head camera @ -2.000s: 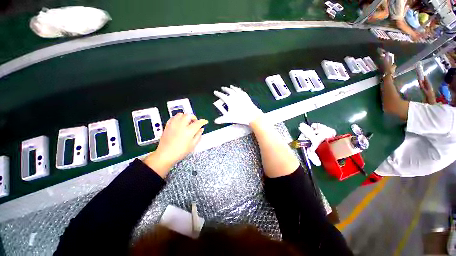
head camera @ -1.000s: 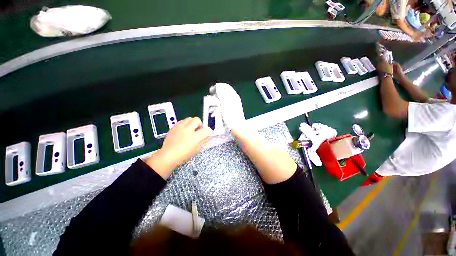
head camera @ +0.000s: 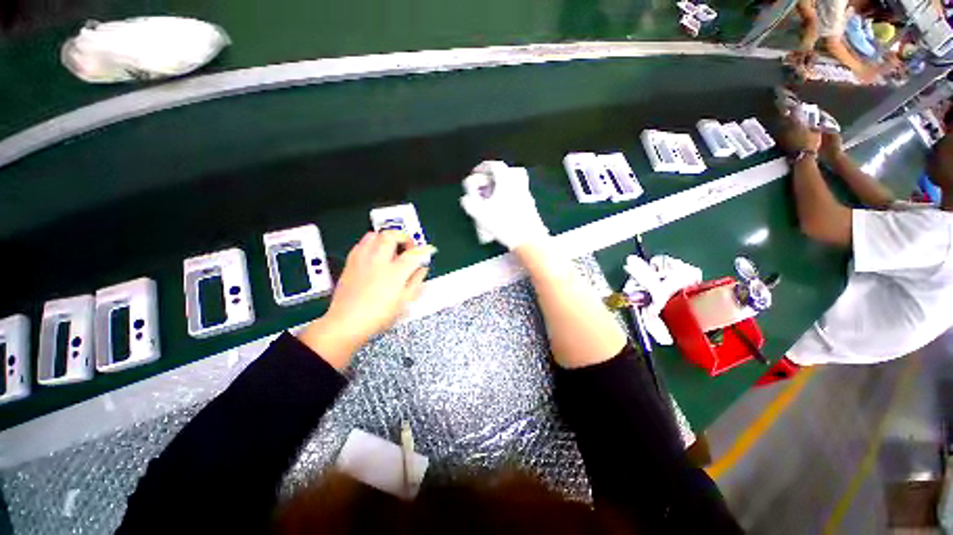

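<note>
My left hand [head camera: 373, 284], bare, has its fingers on the near end of a white housing [head camera: 396, 216] lying on the green belt. The fingers hide the lower part of this housing. My right hand [head camera: 504, 206], in a white glove, is further right over the belt. It is closed around another white housing, mostly hidden by the glove, so its exact pose cannot be told. More white housings with windows lie on the belt to the left [head camera: 298, 263] and to the right [head camera: 602, 177].
Bubble wrap [head camera: 460, 366] lies under my forearms with a white pad [head camera: 368, 461] and a thin pale tool [head camera: 407, 444]. A red bin [head camera: 711, 353] and crumpled white gloves [head camera: 660, 284] are at right. A pale rail [head camera: 627, 222] edges the belt. Another person [head camera: 899, 277] works at far right.
The housings on the belt have shifted left. My hands came together at one housing, then parted. My left hand is now at that housing, and my gloved right hand has moved right onto another.
</note>
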